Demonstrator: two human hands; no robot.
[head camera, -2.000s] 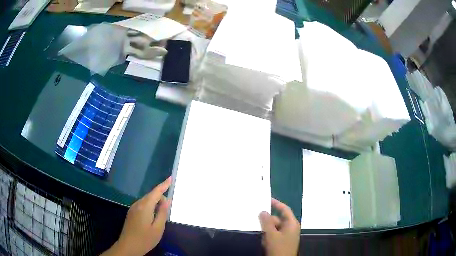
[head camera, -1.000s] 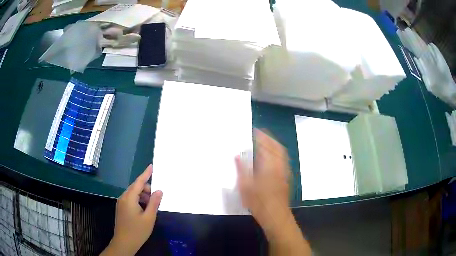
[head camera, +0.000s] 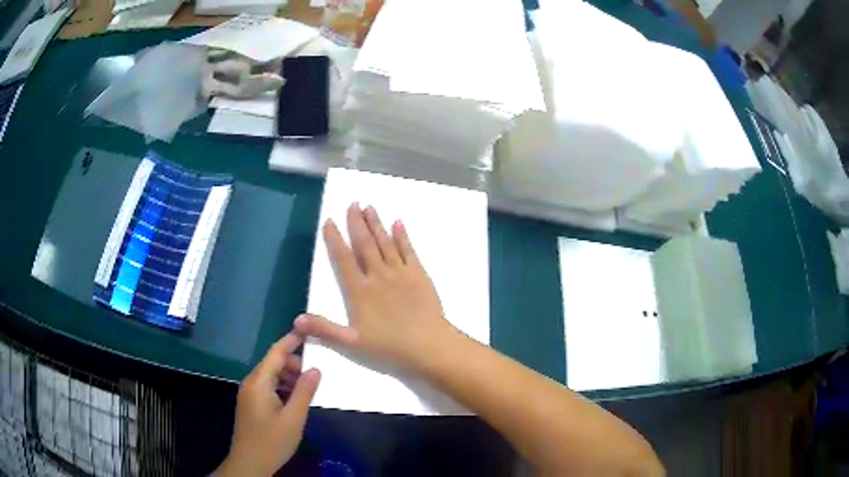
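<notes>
A plain white rectangular layup (head camera: 456, 242) lies on the green bench directly before me. My right hand (head camera: 377, 289) lies palm down on its upper face with the fingers spread, the forearm crossing its lower right part. My left hand (head camera: 272, 401) is at its lower left edge, fingers bent and thumb apart. Whether the left fingers pinch the edge is hard to tell. The right thumb tip is close to the left fingertips. Whatever lies under the white top is hidden.
A curled pile of blue cell sheets (head camera: 163, 242) lies on a clear sheet (head camera: 70, 219). Tall white stacks (head camera: 447, 130) stand behind. A smartphone (head camera: 303, 97) lies beside them. A punched white sheet (head camera: 610, 312) and pale green block (head camera: 705, 307) are right. A wire rack (head camera: 79, 410) is lower left.
My right hand has moved from the sheet's right side onto its middle and now lies flat. My left hand stays near the lower left edge. The grey border seen earlier is now covered.
</notes>
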